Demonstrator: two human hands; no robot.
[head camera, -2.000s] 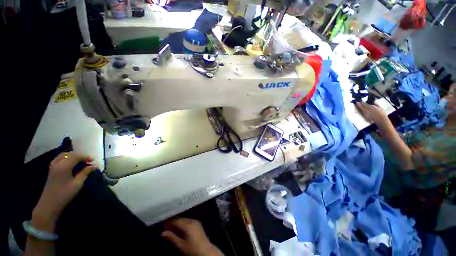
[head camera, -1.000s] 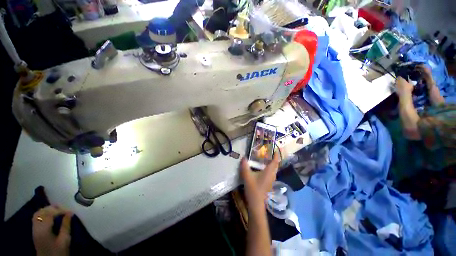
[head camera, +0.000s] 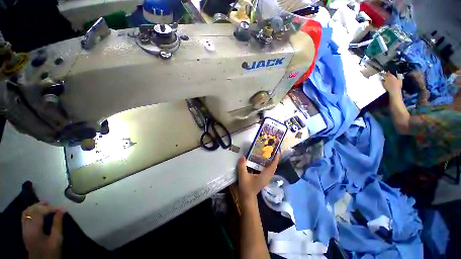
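My right hand holds the smartphone by its lower end, with its bright screen facing up, beside the machine's right end. My left hand grips black fabric at the lower left, over the table's front edge; a ring shows on one finger. The off-white JACK sewing machine stands in front of me, its lamp lighting the needle area. No fabric shows under the needle. Black-handled scissors lie under the machine arm.
Light-blue fabric hangs and lies heaped at the right. Another person works there at a green machine. A blue-capped container stands behind my machine. A white tabletop runs along the front.
My right hand has left the black fabric at the front edge and taken hold of the smartphone, now turned slightly. My left hand stays on the fabric. The view has shifted right.
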